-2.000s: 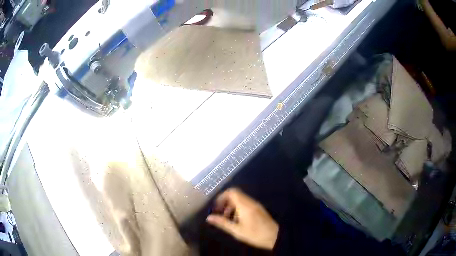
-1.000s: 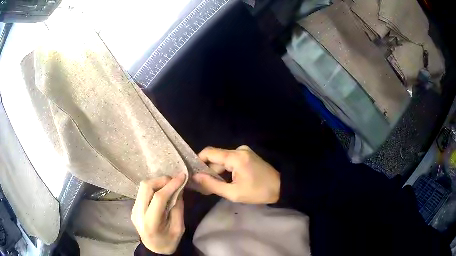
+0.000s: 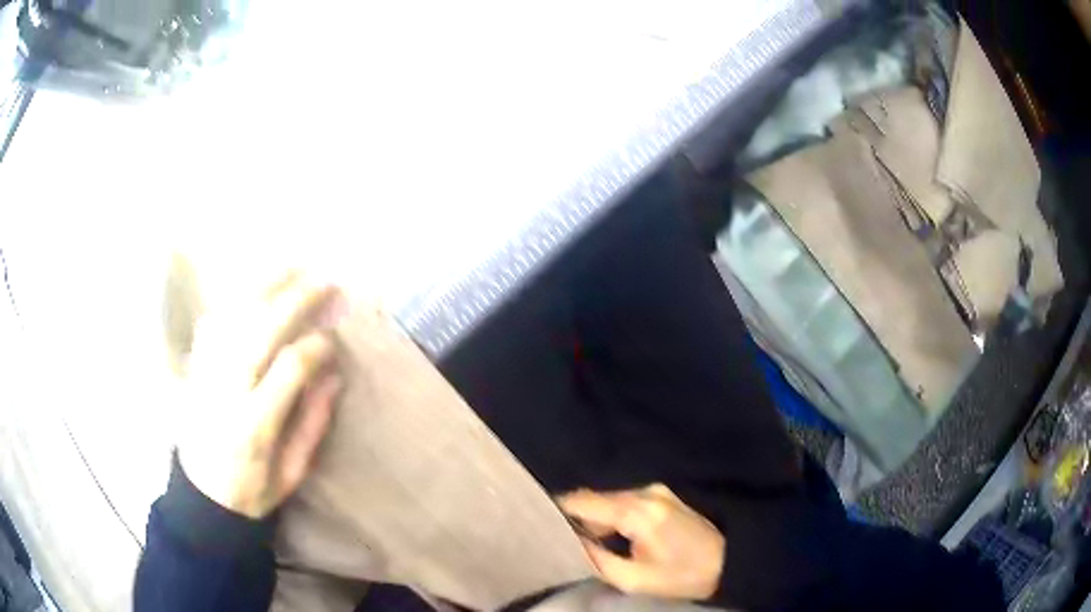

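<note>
A beige-brown fabric panel (image 3: pixel 425 466) lies over the table's front edge and hangs towards my lap. Its upper part is washed out by glare. My left hand (image 3: pixel 269 407) is on the panel's upper left part, fingers bent against the cloth; its back is overexposed. My right hand (image 3: pixel 652 540) holds the panel's right edge low down, between thumb and fingers, off the table. The sewing machine head (image 3: pixel 120 42) shows blurred at the top left; its needle area cannot be made out.
The white table (image 3: pixel 395 144) is glaring, with a measuring tape (image 3: pixel 622 173) along its front edge. At right below it lie a stack of brown cut pieces (image 3: pixel 861 257) and grey-green cloth (image 3: pixel 796 317). A blue basket-like thing (image 3: pixel 1005 562) is at the lower right.
My left hand has moved up and onto the panel at the table edge. My right hand has moved down and right along the cloth edge. The panel is now spread flatter, and the machine shows more.
</note>
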